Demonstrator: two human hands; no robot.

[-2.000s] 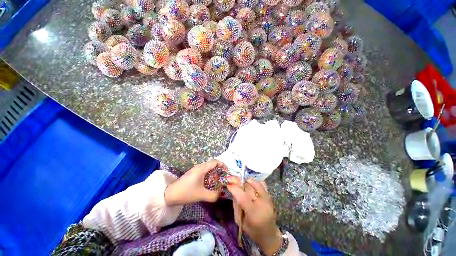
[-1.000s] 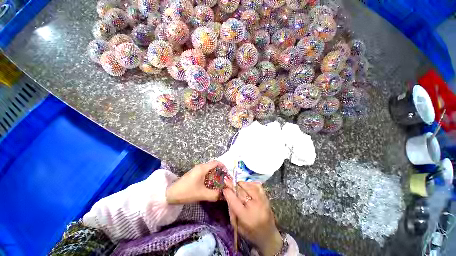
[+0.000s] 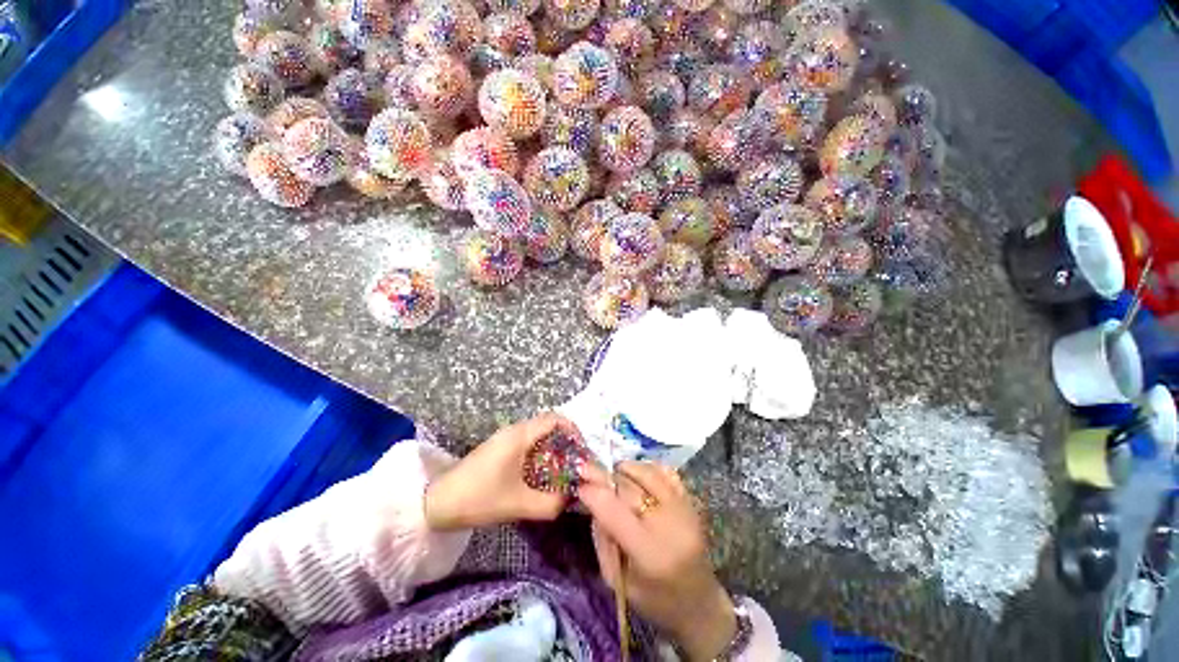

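Observation:
My left hand (image 3: 498, 481) holds a dark decorative ball (image 3: 556, 462) with multicoloured dots, close in front of my body. My right hand (image 3: 657, 533) touches the ball's right side with its fingertips and holds a thin wooden brush (image 3: 621, 597), whose handle points down towards me. The brush tip is hard to make out. A crumpled white cloth (image 3: 659, 375) with blue marks lies just beyond my hands. A large heap of dotted balls (image 3: 627, 138) covers the far part of the table, and one ball (image 3: 403, 298) sits apart at its near left.
A heap of clear plastic parts (image 3: 957, 498) lies right of the cloth. A dark pot (image 3: 1041, 259), a white cup (image 3: 1086, 366) with a stick, a yellow cup (image 3: 1094, 458) and a red tray (image 3: 1127, 220) stand at the right. A blue crate (image 3: 155, 479) is below the left table edge.
The separate ball at the near left has shifted left and nearer, away from its neighbour. Both hands stay at the held ball with only small movements.

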